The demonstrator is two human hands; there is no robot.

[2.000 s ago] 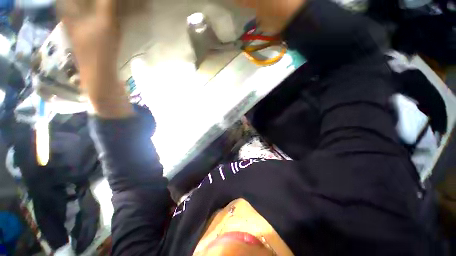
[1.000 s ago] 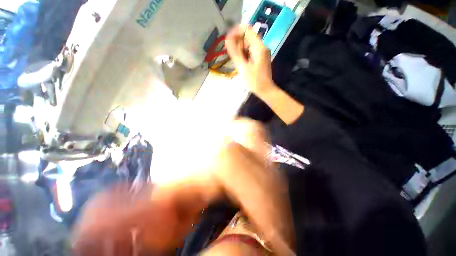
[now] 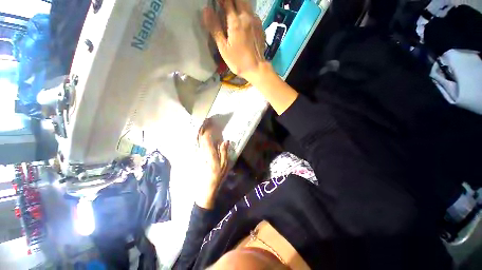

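Observation:
My left hand (image 3: 214,153) is at the front edge of the white table (image 3: 231,113), its fingers slightly apart and nothing visible in it. My right hand (image 3: 242,45) is spread out flat above it, over the machine bed beside the tray. It covers most of the scissors (image 3: 236,83), whose orange-yellow loop shows below the palm; what lies under the fingers is hidden. The large cream sewing machine head (image 3: 119,68) fills the upper left. Its needle area (image 3: 100,171) is at the lower left, with no hand there. Dark cloth (image 3: 156,182) hangs beside it.
A turquoise tray (image 3: 299,39) with small items is right of my right hand. A lit lamp (image 3: 84,216) glows below the machine head. Black and white garment pieces (image 3: 465,76) lie at the far right. A blue bundle (image 3: 34,58) is at the upper left. The table glares strongly.
The blurred hand and forearm in front of my chest have cleared; my left hand is now at the table edge. My right hand has moved up over the scissors. The view has shifted.

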